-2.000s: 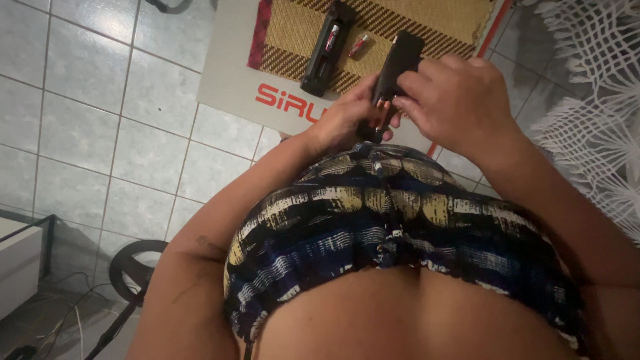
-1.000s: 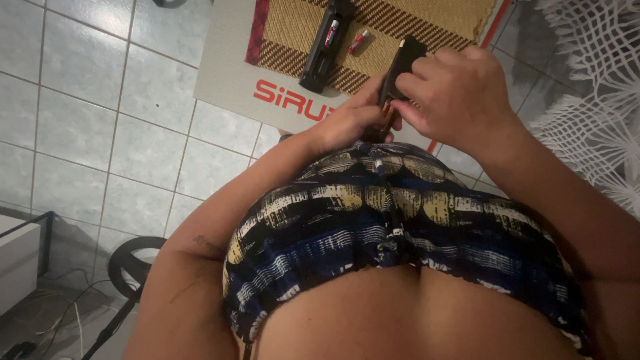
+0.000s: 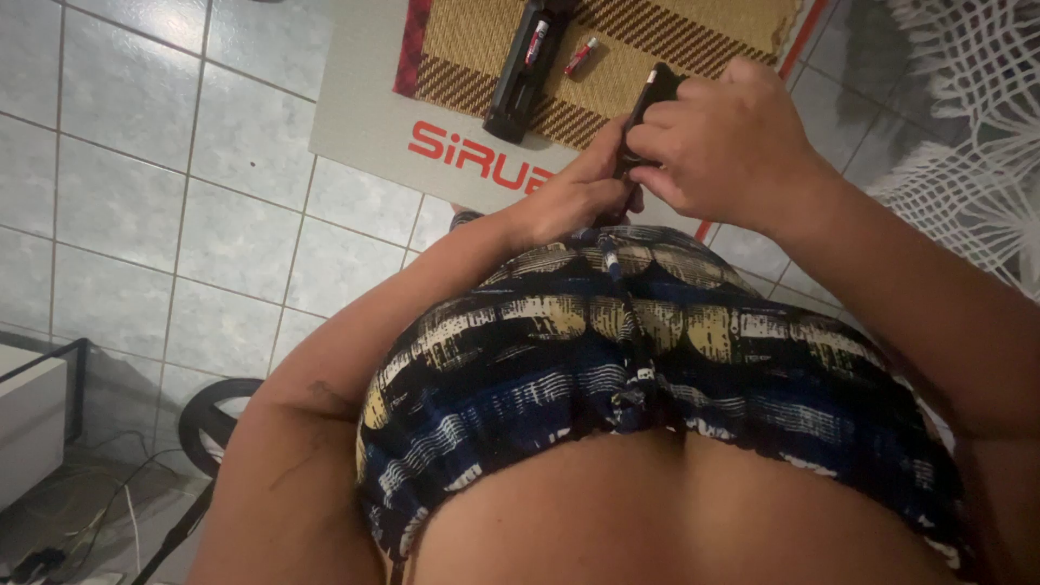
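My left hand holds a black elongated device upright over the edge of the mat. Around the same device curl the fingers of my right hand, which cover much of it; a small pale piece shows at its upper end. To the left, a second black device lies on the woven mat, with a red and white battery in its open bay. Beside it, a loose red and white battery rests on the mat.
Under the mat is a grey board with red lettering. White crocheted cloth hangs at the right. Tiled floor spreads on the left, with a white box-like unit, cables and a black ring-shaped object at lower left.
The black device between my hands has tilted to show more of its narrow side, and my right fingers have shifted over it. The other device and the loose battery have stayed put.
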